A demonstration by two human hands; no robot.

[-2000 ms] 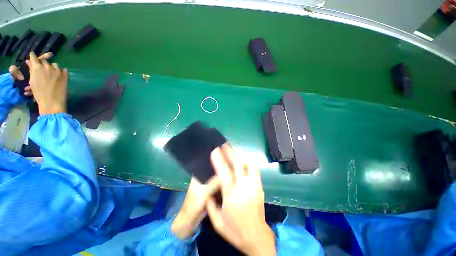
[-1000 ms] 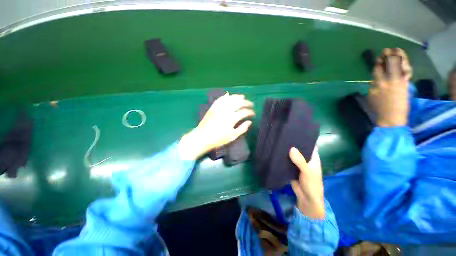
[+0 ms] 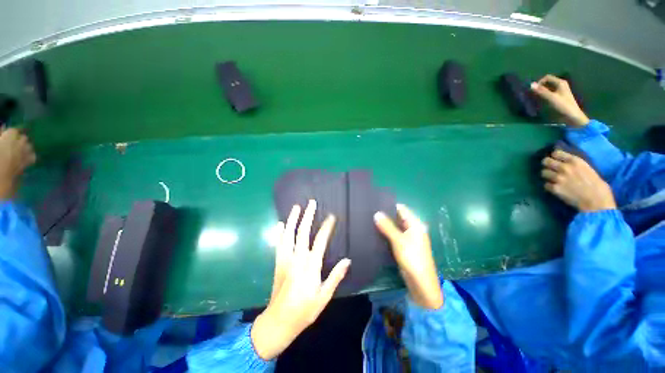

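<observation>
Black card blanks (image 3: 332,207) lie spread flat, overlapping, on the green table in front of me, with a dark gap line down the middle. My left hand (image 3: 297,280) is over their near left part, fingers spread, holding nothing. My right hand (image 3: 412,255) is at their right edge, thumb and fingers apart; whether the fingertips touch the card is unclear. A thick black stack (image 3: 149,255) stands at the table's left near edge, with a thin white line across the part beside it and two small gold marks.
A pale loop (image 3: 231,170) and a short pale curved strand lie on the table. Folded black inserts (image 3: 237,87) sit spaced on the far darker green strip. Another worker's hands (image 3: 576,178) are at right, one over the strip; another person's hand (image 3: 14,156) is at left.
The black pieces my hands were on are no longer gripped; blanks now lie flat before me. The thick stack, earlier right of the pale loop, now stands left of it. The view has shifted.
</observation>
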